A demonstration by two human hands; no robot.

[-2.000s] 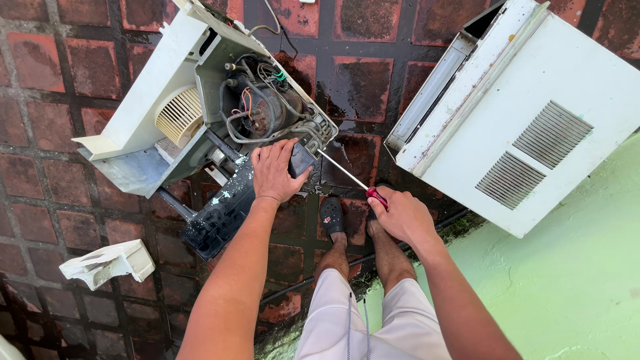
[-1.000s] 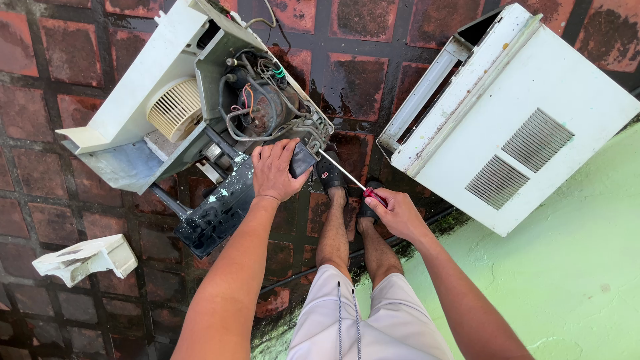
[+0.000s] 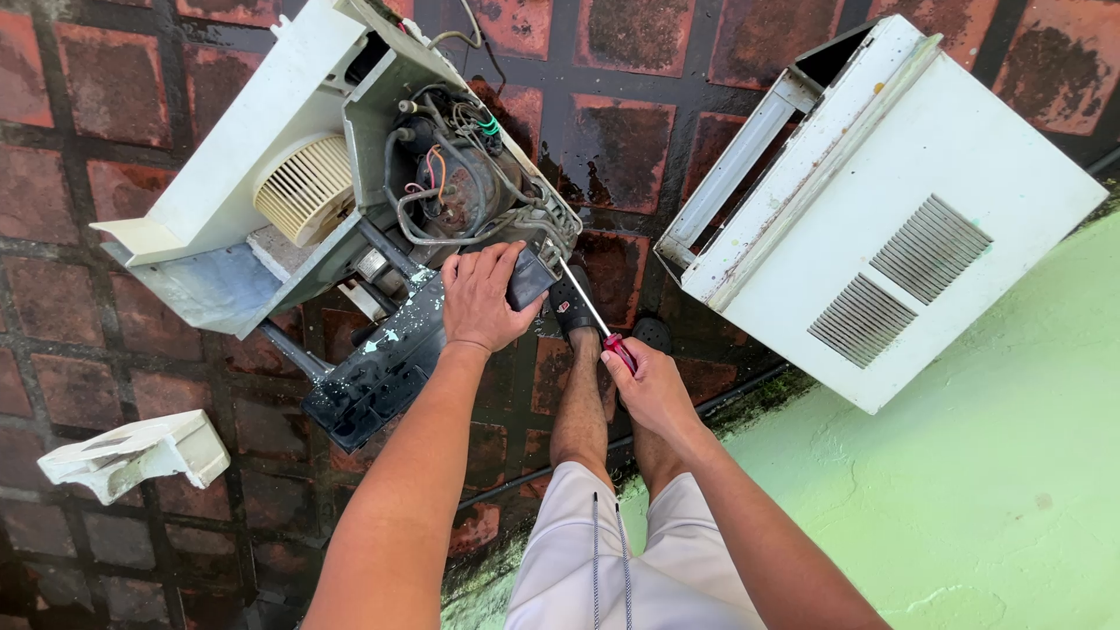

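Observation:
An opened window air conditioner unit (image 3: 455,188) lies on the tiles, its compressor, bent copper tubes and coloured wires exposed. Its cream blower wheel (image 3: 306,188) shows at the left. My left hand (image 3: 490,293) grips the end of the black plastic shroud (image 3: 376,372) at the unit's near side. In my right hand (image 3: 647,385) is a screwdriver (image 3: 595,311) with a red handle and a long steel shaft. The shaft points up and left to the unit's corner by the tube ends, just right of my left hand; the exact contact of its tip is unclear.
A white metal casing (image 3: 875,219) with two vent grilles lies at the right, against a pale green wall (image 3: 962,490). A white moulded piece (image 3: 140,451) rests on wet red tiles at lower left. A dark pipe (image 3: 735,394) runs behind my feet along the wall's base.
My left foot has moved up and left, close to the unit's corner. Both hands keep their hold at the same corner of the unit.

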